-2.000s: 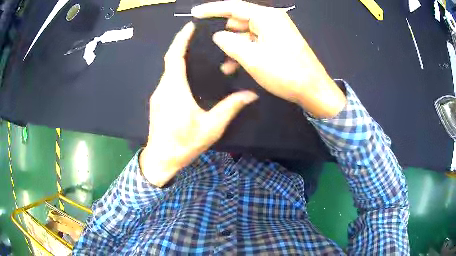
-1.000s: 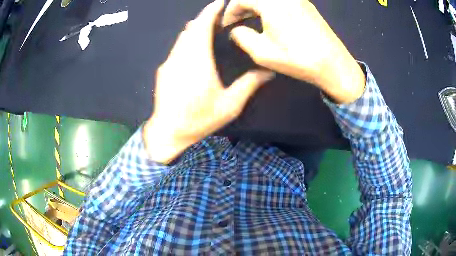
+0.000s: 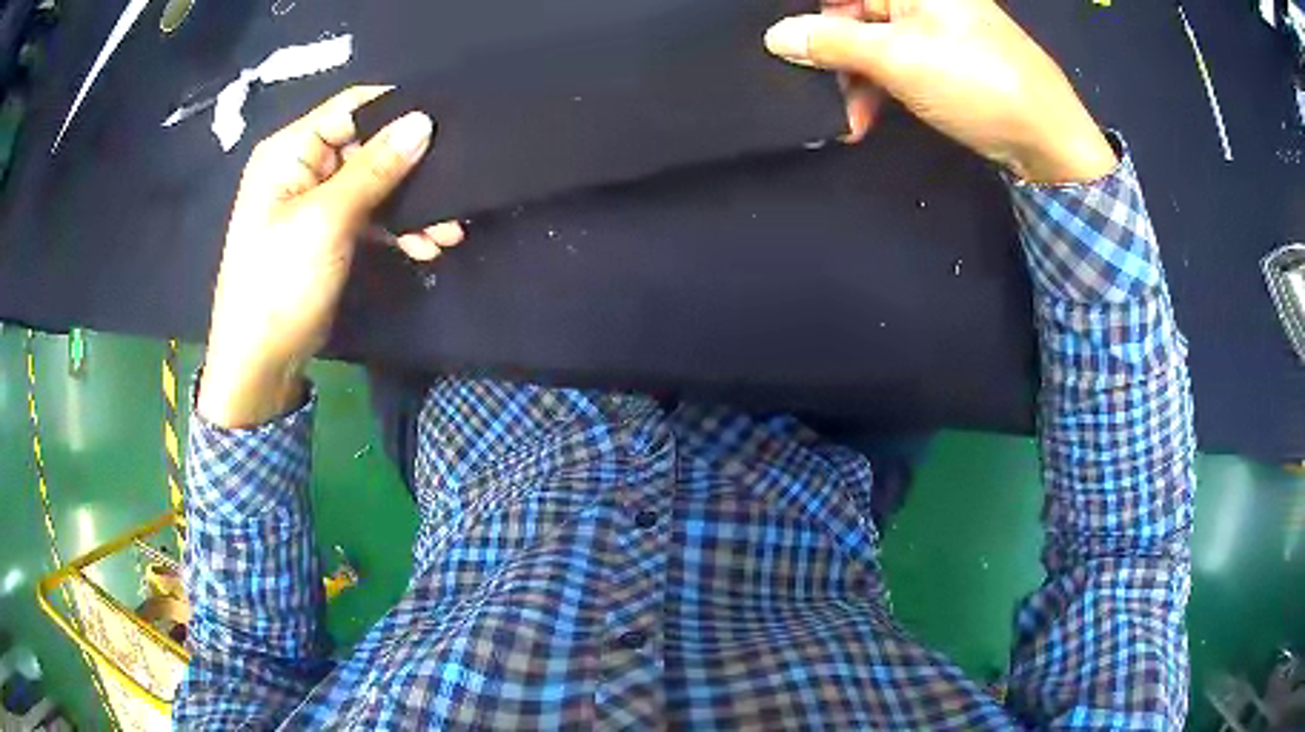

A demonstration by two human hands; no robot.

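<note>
A dark fabric piece (image 3: 616,107) is stretched between my two hands, slightly above the dark cloth-covered table (image 3: 687,322). Its lower edge slants up towards the right. My left hand (image 3: 308,215) grips its left end, thumb on top and fingertips showing below. My right hand (image 3: 945,72) grips its right end near the top edge of the picture, thumb on top and fingers partly hidden behind. The top edge of the piece barely shows against the equally dark table.
A crumpled white strip (image 3: 286,65) lies at upper left, beside a slim pointed tool (image 3: 189,109). A white wedge (image 3: 98,72) is further left. A thin white line (image 3: 1212,86) and a metal iron tip (image 3: 1288,283) are right. A yellow-framed basket (image 3: 108,565) stands lower left.
My hands have moved apart, left hand to the left and right hand to the right. The dark fabric now shows held between them. The view has shifted slightly, and the yellow pieces have mostly left it.
</note>
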